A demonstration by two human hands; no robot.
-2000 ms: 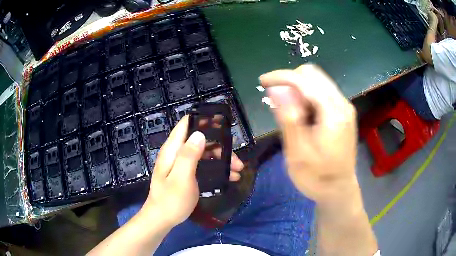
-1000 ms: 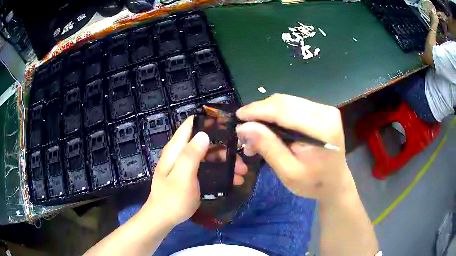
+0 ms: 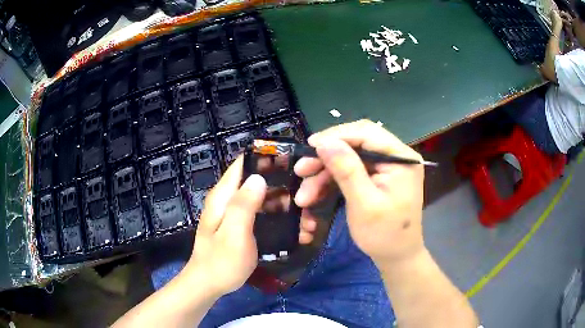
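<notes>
My left hand (image 3: 224,237) holds a black phone housing (image 3: 277,224) upright in front of me, thumb on its left edge and fingertips showing behind it and at its right edge. An orange flex piece (image 3: 264,148) shows at the housing's upper end. My right hand (image 3: 369,186) holds dark tweezers (image 3: 391,157) nearly level, their tip at the upper end beside the orange piece. Whether the tip grips anything I cannot tell. Small white marks show at the housing's lower end.
A black blister tray (image 3: 138,186) with rows of housings lies at the left. White slips (image 3: 387,48) lie in a loose pile on the green mat (image 3: 333,70). A second tray (image 3: 503,29), a person (image 3: 568,83) and a red stool (image 3: 507,176) are at the right.
My right hand came to the housing with the tweezers and has moved slightly left and lower over the last second. The orange piece now shows more broadly. My left hand keeps its hold.
</notes>
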